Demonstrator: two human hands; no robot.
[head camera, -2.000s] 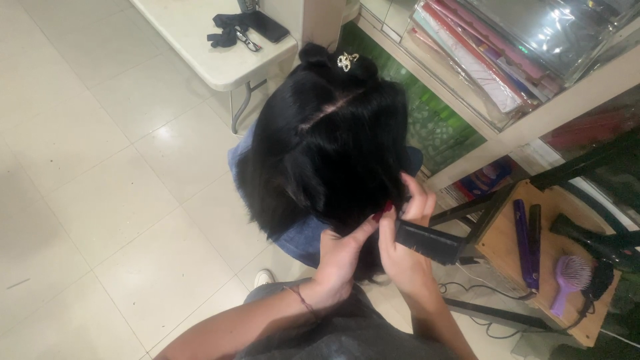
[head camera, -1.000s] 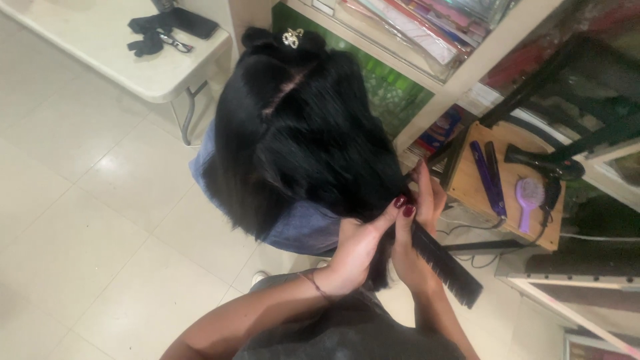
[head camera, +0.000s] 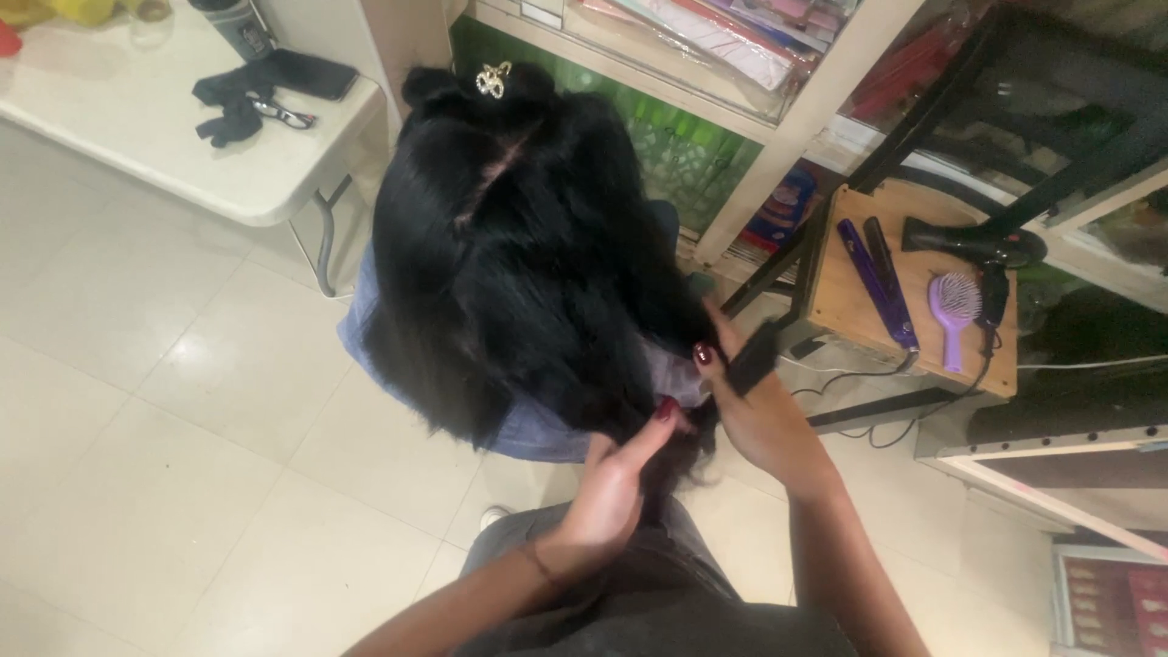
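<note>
A seated person's long black hair fills the middle of the view, parted at the crown, with a gold-coloured hair clip near the top of the head. My left hand grips one lock near its lower end. My right hand pinches another lock to the right, and a black comb, blurred, lies across that hand and sticks out past it. A gap separates the two locks, and through it the person's clothing shows. Hair hides some fingertips.
A wooden-seated chair at right holds a purple hair straightener, a black hair dryer and a purple hairbrush; cords hang below. At upper left, a white table bears a phone, a cup and black cloth. Glass-fronted shelves stand behind.
My hands, close together on the hair before, are now farther apart, each with its own lock. The comb, which pointed down to the right, now points up to the right.
</note>
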